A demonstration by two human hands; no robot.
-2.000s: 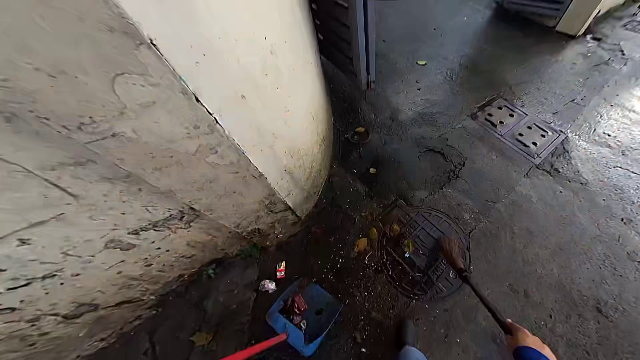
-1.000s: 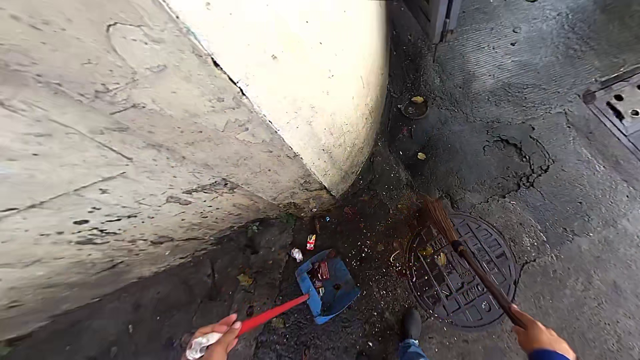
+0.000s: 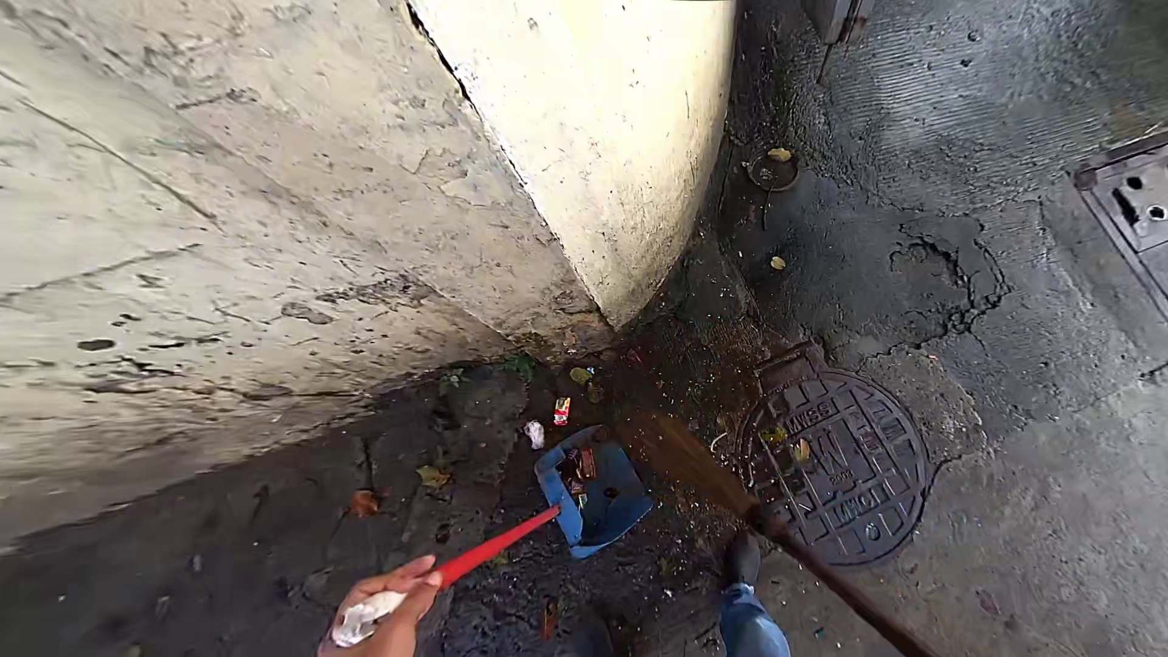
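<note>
My left hand [image 3: 388, 607] grips the red handle [image 3: 497, 545] of a blue plastic dustpan [image 3: 630, 484]; something white shows at the handle's end under my fingers. Brown and reddish litter [image 3: 580, 465] lies in the pan. A broom with brown bristles [image 3: 698, 461] and a dark stick [image 3: 849, 593] reaches from the lower right, its blurred bristles just right of the pan, near the manhole cover. My right hand is out of view below the frame. A red and white wrapper [image 3: 562, 411] and a crumpled white scrap [image 3: 535, 434] lie above the pan.
A stained concrete wall [image 3: 274, 274] and a rounded cream pillar [image 3: 630, 137] border the wet ground. A round metal manhole cover [image 3: 839, 465] lies at right, a rectangular cover [image 3: 1136, 205] farther right. Leaves [image 3: 363, 503] are scattered about. My shoe [image 3: 743, 558] is near the broom.
The broom's bristles have moved left off the manhole cover toward the dustpan. My right hand, on the broom stick in both earlier frames, has left the view. My left hand remains on the dustpan handle.
</note>
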